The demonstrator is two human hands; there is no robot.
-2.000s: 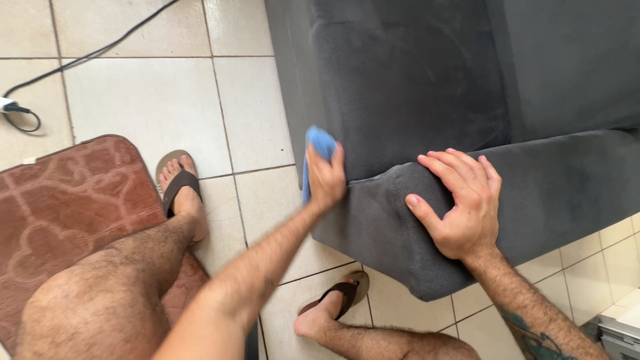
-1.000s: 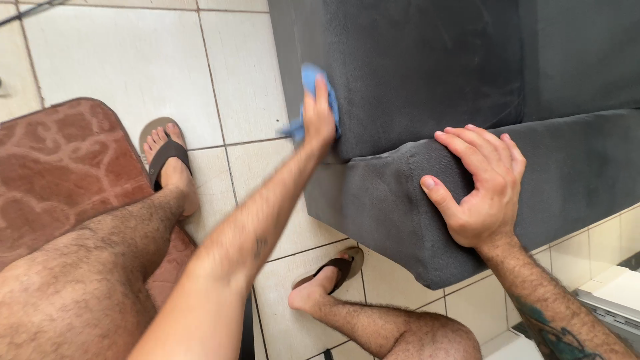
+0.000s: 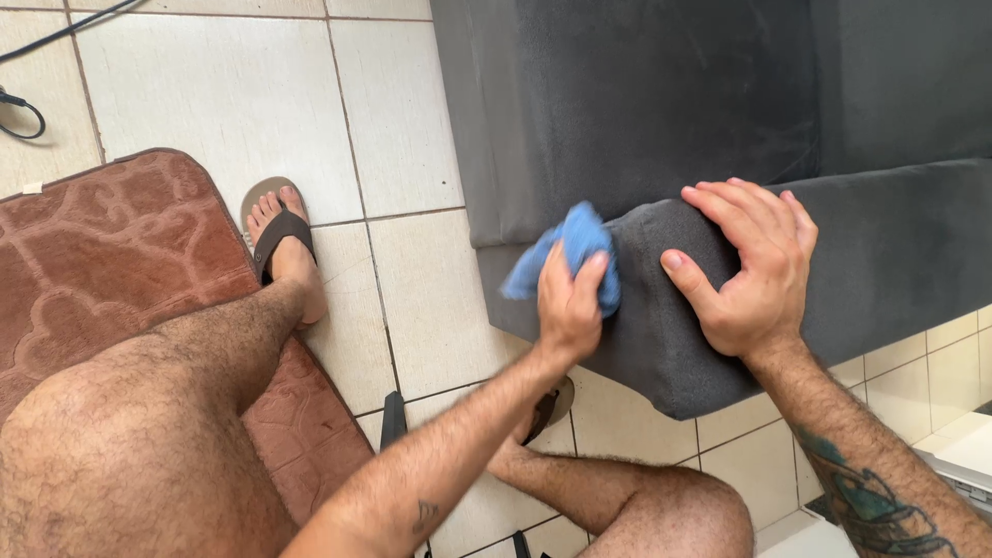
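Observation:
A dark grey upholstered sofa (image 3: pixel 682 85) fills the upper right, its front corner nearest me. My left hand (image 3: pixel 572 298) grips a bunched blue cloth (image 3: pixel 585 236) against the sofa's side close to that corner; the cloth is slightly blurred and one end sticks out to the left. My right hand (image 3: pixel 748 271) rests on the padded front edge of the sofa, fingers spread, thumb toward the corner, and holds nothing.
A brown patterned rug (image 3: pixel 116 232) lies on the tiled floor (image 3: pixel 225 101) at the left, with my sandalled foot at its edge. A black cable (image 3: pixel 58 35) runs across the upper left. A white object (image 3: pixel 961 457) stands at the lower right.
My left hand, with the blue cloth still in it, has moved from the sofa's outer side toward the front corner, nearer my right hand. My right hand stays on the front edge.

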